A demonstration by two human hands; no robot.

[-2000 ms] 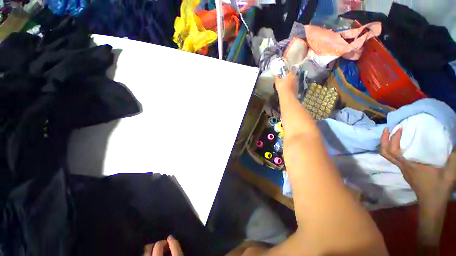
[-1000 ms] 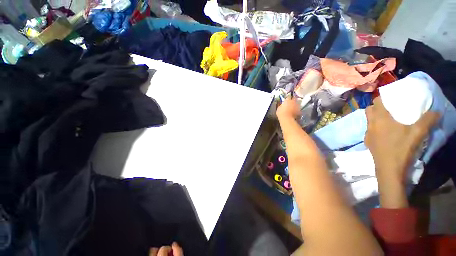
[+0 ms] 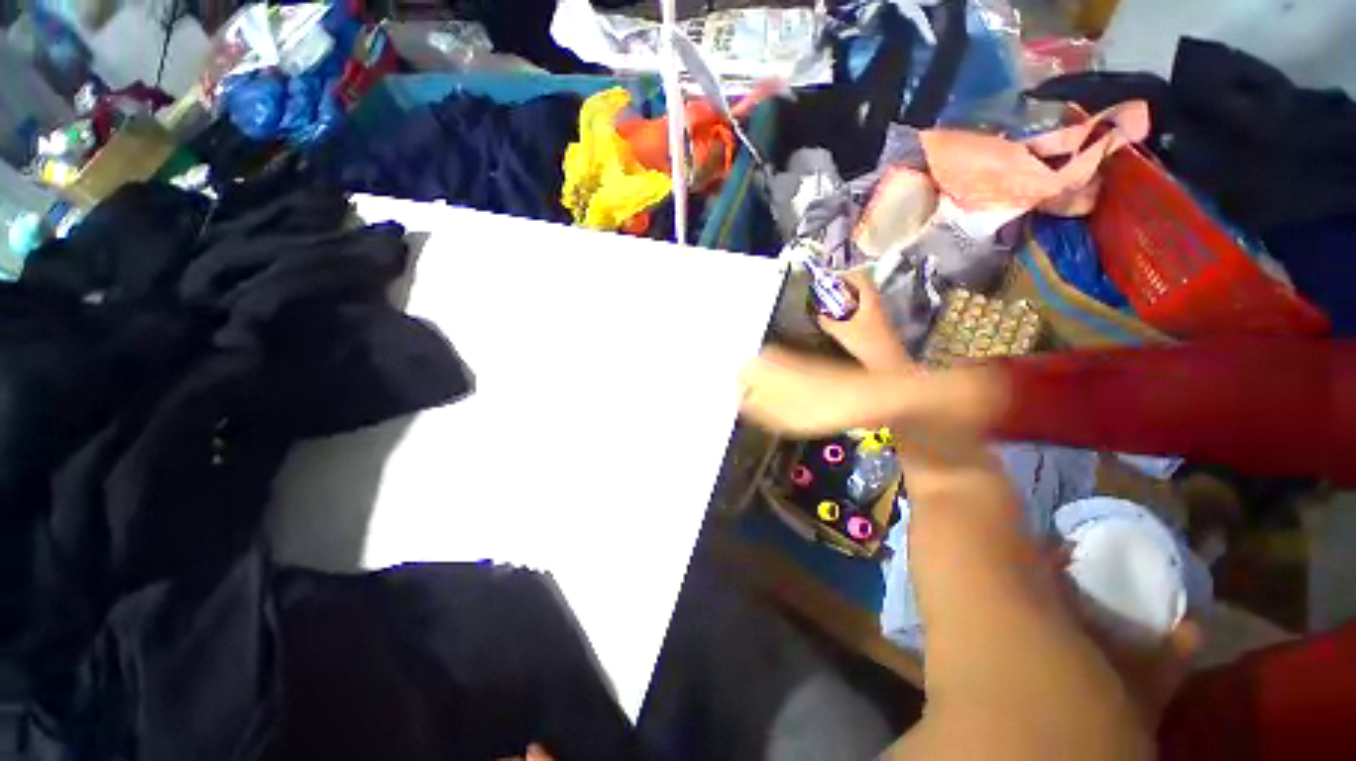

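Note:
My right hand [image 3: 870,324] reaches out past the white table's right corner, with a small purple-dark object [image 3: 833,293] with pale marks at its fingertips. The object's kind is unclear. Only a sliver of my left hand [image 3: 537,754] shows at the bottom edge; what it holds is hidden. Black garments [image 3: 134,402] are heaped on the left of the white table [image 3: 550,357], and more black cloth [image 3: 431,654] lies at its near edge. Another person's blurred hand [image 3: 811,394], in a red sleeve, crosses over my right forearm.
A box of dark spools [image 3: 833,538] with pink and yellow ends stands right of the table. Behind are a tray of gold-brown round pieces [image 3: 989,324], grey crumpled bags [image 3: 930,283] and a red basket [image 3: 1175,238]. The person's other hand is by pale blue cloth [image 3: 1078,528].
The other person's red-sleeved arm has swung left across my forearm. The pale cloth is lower. The purple-dark object now shows at my right fingertips. Less of my left hand shows.

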